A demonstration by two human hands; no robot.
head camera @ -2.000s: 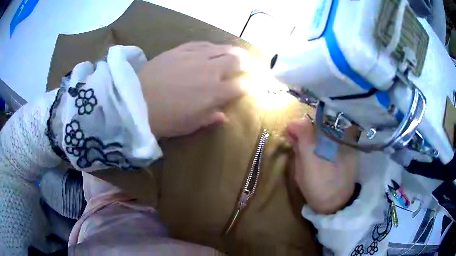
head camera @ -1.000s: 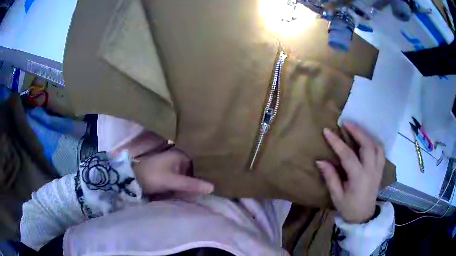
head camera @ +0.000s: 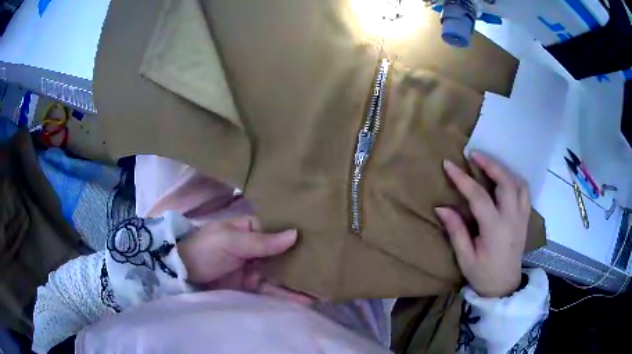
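The olive-brown garment panel (head camera: 305,180) lies flat from under the lit needle area down over my lap, with a paler folded-back layer at its upper left. The silvery metal zipper (head camera: 360,157) runs down its middle, its slider part-way along. My left hand (head camera: 232,252) grips the panel's near edge, thumb on top and fingers underneath. My right hand (head camera: 487,225) lies on the panel's right part with fingers spread, pressing on it and holding nothing. The needle itself is lost in the glare.
A blue-grey machine part (head camera: 458,26) hangs right of the light. Snips (head camera: 582,173) and a thin brass-coloured tool (head camera: 581,205) lie on the white table at right. Red and yellow scissors (head camera: 55,126) lie at left, by brown cloth (head camera: 31,207) on blue cloth.
The panel's lower edge and zipper have flattened out, and the zipper's lower end shows fully. My left hand has closed on the near edge. Earlier, both hands were up by the needle.
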